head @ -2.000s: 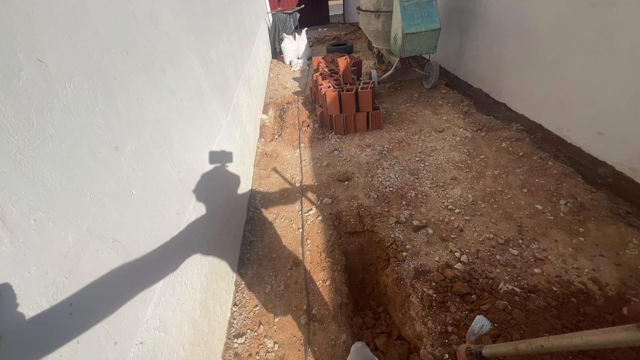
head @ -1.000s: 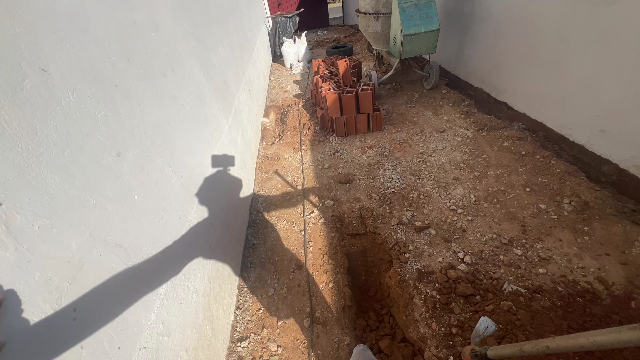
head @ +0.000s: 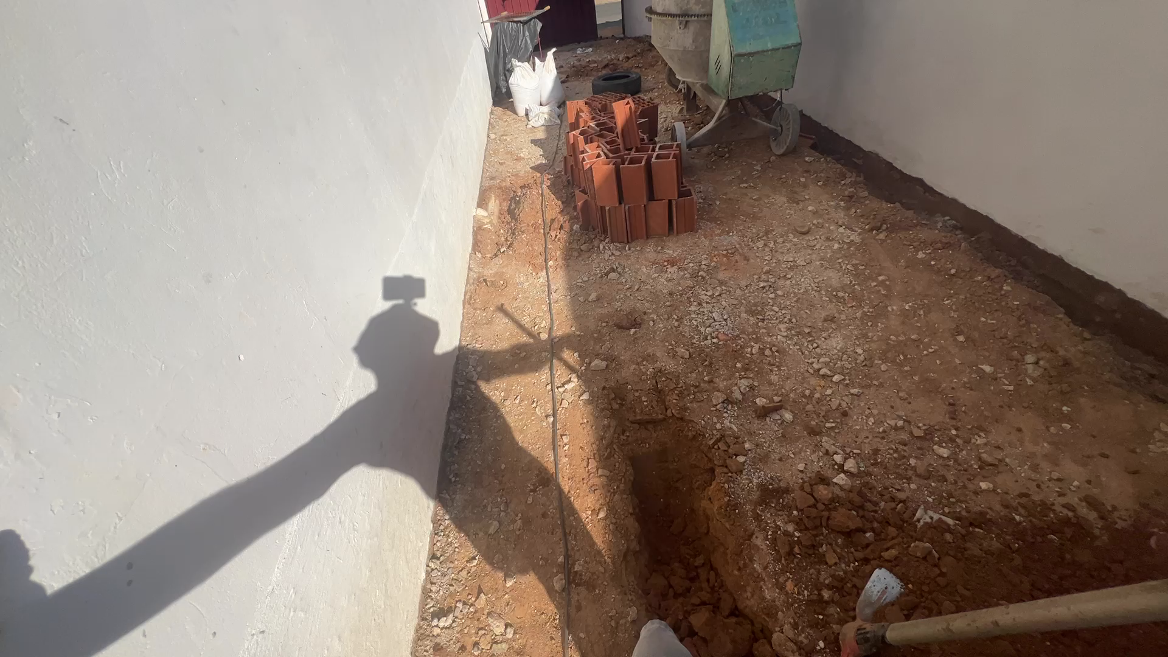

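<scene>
Neither of my hands is in the frame. At the lower right a long wooden handle (head: 1031, 615) runs in from the right edge to a metal digging tool's head (head: 867, 620), whose pale blade (head: 880, 591) points upward. What holds the handle is hidden beyond the frame. Left of the tool head, a narrow trench (head: 684, 538) is cut in the reddish soil, with loose clods at its bottom. A pale rounded tip (head: 659, 641), perhaps a shoe, shows at the bottom edge. My shadow (head: 401, 401) falls on the white wall and ground, one arm stretched out to the left.
Hollow red clay bricks (head: 639, 182) are stacked ahead, near a cement mixer (head: 753, 50) on wheels and a black tire (head: 617, 83). White sacks (head: 537, 87) stand by the left wall (head: 228, 228). A thin cable (head: 554, 411) lies along the ground. A shallow ditch (head: 1004, 246) borders the right wall.
</scene>
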